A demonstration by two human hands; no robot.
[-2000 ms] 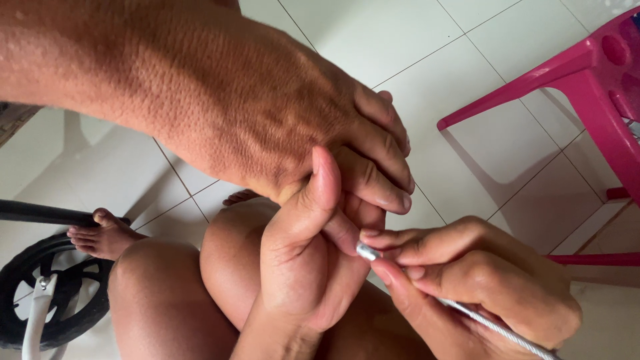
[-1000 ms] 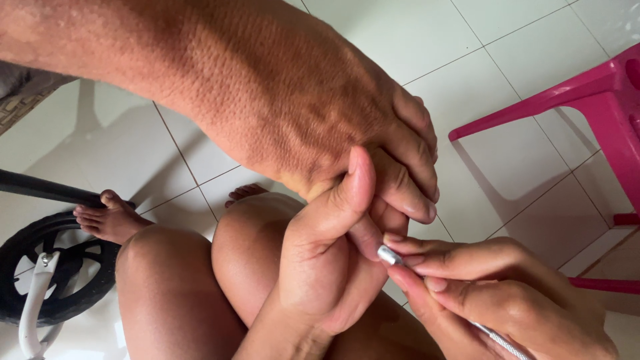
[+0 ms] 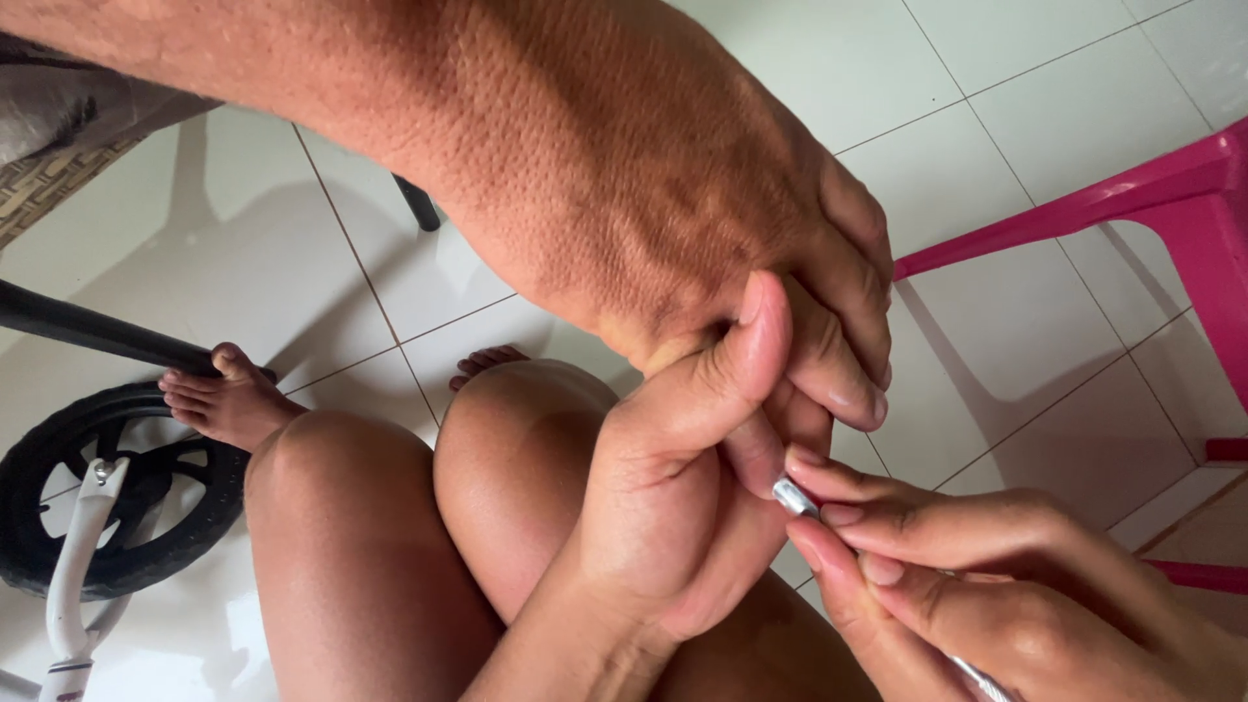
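Another person's hand (image 3: 673, 185) reaches in from the upper left, palm down, with its fingers pointing right and down. My left hand (image 3: 673, 487) grips one of its fingers (image 3: 756, 453), my thumb lying across near the knuckles. My right hand (image 3: 994, 575) holds a thin metal tool (image 3: 796, 497) with a silvery scoop-like end and a textured handle, pinched between thumb and fingertips. The tool's end touches the tip of the held finger, at the nail. Part of the handle is hidden behind my right fingers and shows again at the bottom edge.
My bare knees (image 3: 336, 487) are below, with a bare foot (image 3: 229, 398) beside a black wheel (image 3: 117, 487) on a white frame at the left. A pink plastic chair or stool (image 3: 1199, 195) stands at the right on the white tiled floor (image 3: 1014, 127). A dark bar lies at the left.
The tool stays at the held fingertip, and both my hands keep their grips. The view has shifted somewhat, bringing more of the woven-sided item at the upper left into sight.
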